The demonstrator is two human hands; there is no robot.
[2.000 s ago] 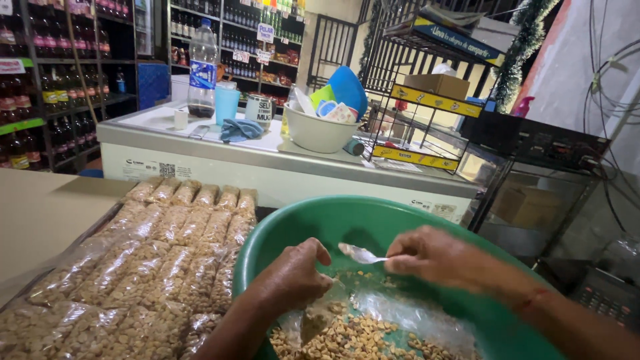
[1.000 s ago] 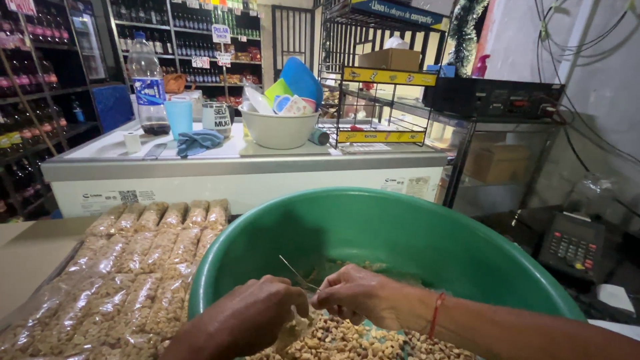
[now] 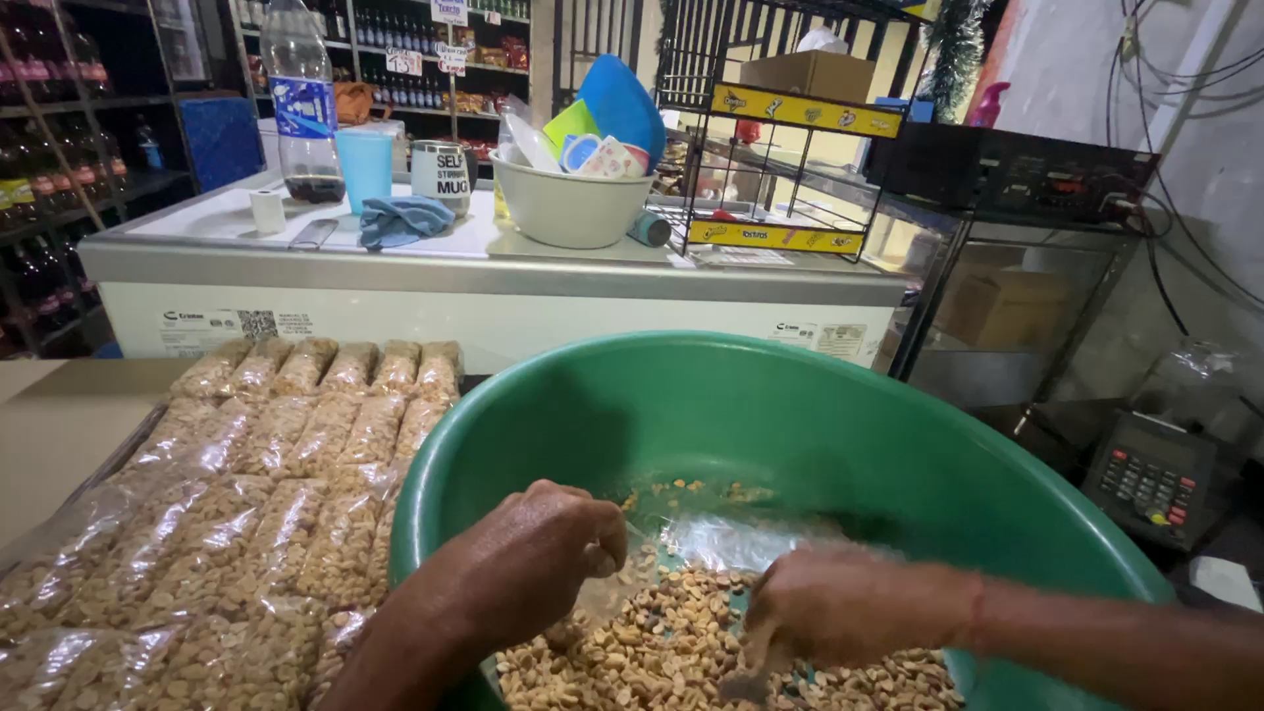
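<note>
Loose shelled peanuts point(image 3: 652, 632) cover the bottom of a large green plastic basin point(image 3: 691, 395). My left hand point(image 3: 548, 538), over the basin's left part, pinches the top of a small clear plastic bag point(image 3: 612, 583) that hangs over the peanuts. My right hand point(image 3: 829, 602) is blurred and low over the peanuts, holding a spoon point(image 3: 746, 683) whose bowl is down among them. Clear plastic point(image 3: 731, 541) lies in the basin behind the hands. Left of the basin, filled bags of peanuts point(image 3: 296, 494) lie side by side in rows.
Behind the basin stands a white chest freezer point(image 3: 513, 326) bearing a bowl of plastic items point(image 3: 573, 202), a bottle point(image 3: 301, 118), a blue cup point(image 3: 365, 168), a mug point(image 3: 441, 173) and a wire rack point(image 3: 780, 234). A card terminal point(image 3: 1150, 474) is at the right.
My right hand has moved away from my left hand, down to the peanuts at the right with the spoon. One second ago both hands were together at the bag.
</note>
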